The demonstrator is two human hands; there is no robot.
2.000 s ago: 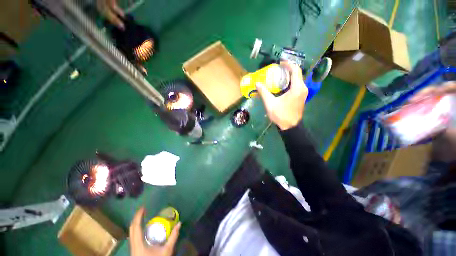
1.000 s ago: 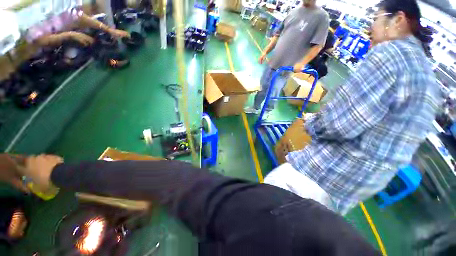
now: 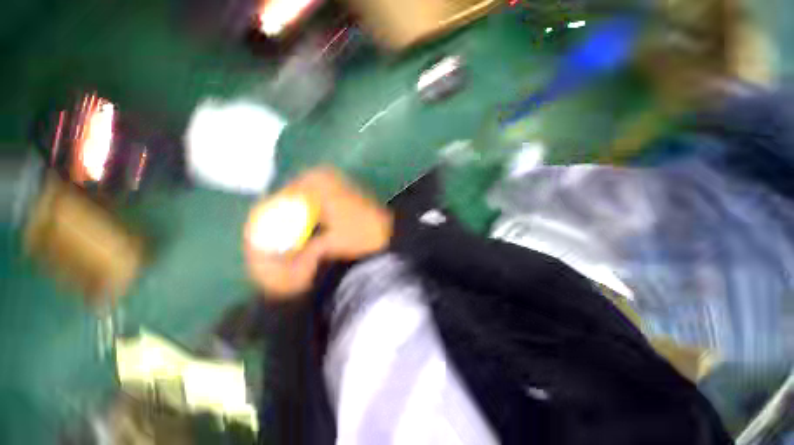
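Observation:
A yellow container (image 3: pixel 285 222) with a pale round end is in the middle left of the blurred head view, held among skin-coloured fingers. My left hand (image 3: pixel 283 276) is closed on its lower side, above a dark sleeve. A second hand shape, apparently my right hand (image 3: pixel 359 219), comes in from the dark sleeve on the right and overlaps the container's right side. Blur hides the fingers and whether that hand grips.
A white cloth or paper (image 3: pixel 233 146) lies above left on the green bench. A glowing-centred fan (image 3: pixel 94 139) and a brown carton tray (image 3: pixel 83 239) are at left. A small round dark part (image 3: pixel 440 78) is at top. Pale yellow items (image 3: pixel 187 374) show lower left.
The view has swung from the aisle and people back down to the bench and my body. My outstretched right arm has drawn back from the left. The container near my body is in view again.

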